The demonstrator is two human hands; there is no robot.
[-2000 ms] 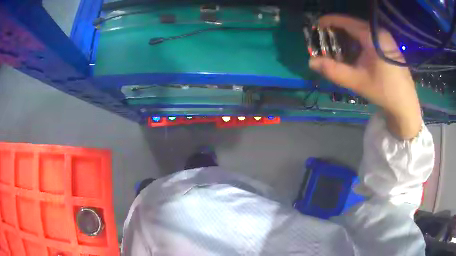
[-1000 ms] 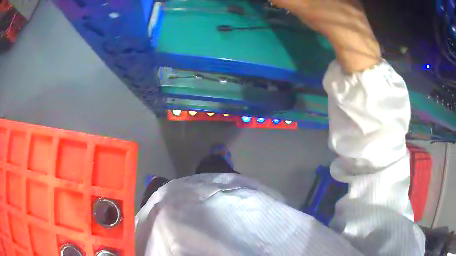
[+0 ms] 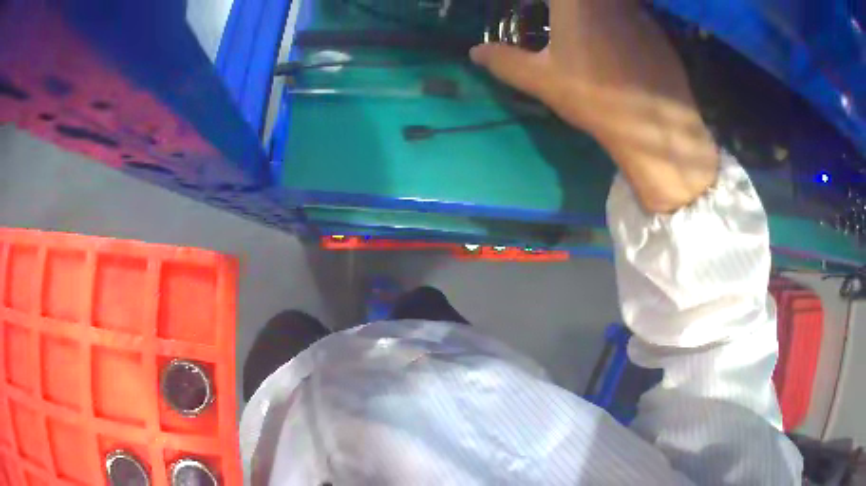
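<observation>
My right hand (image 3: pixel 598 76) reaches over the green-matted shelf at the top and holds several round watch heads (image 3: pixel 517 24) with silver rims, stacked side by side. The frame's top edge cuts off part of the hand. My left hand is not in view. An orange-red compartment tray (image 3: pixel 126 351) is at the lower left, cut off by the frame. Round dark watch heads lie in some of its pockets, one near the right edge (image 3: pixel 187 387) and others at the bottom (image 3: pixel 126 469).
Black cables (image 3: pixel 418 132) lie on the green mat (image 3: pixel 351 161). A blue rack post (image 3: pixel 161 114) stands at the left. Small red trays with lit watches (image 3: pixel 513 252) show low under the shelf. A blue stool (image 3: pixel 608 375) and red trays (image 3: pixel 800 351) are on the floor at right.
My right hand has moved left along the shelf with the watch heads, which were out of view a second ago. More of the tray's lower pockets, with watch heads, show than two seconds ago.
</observation>
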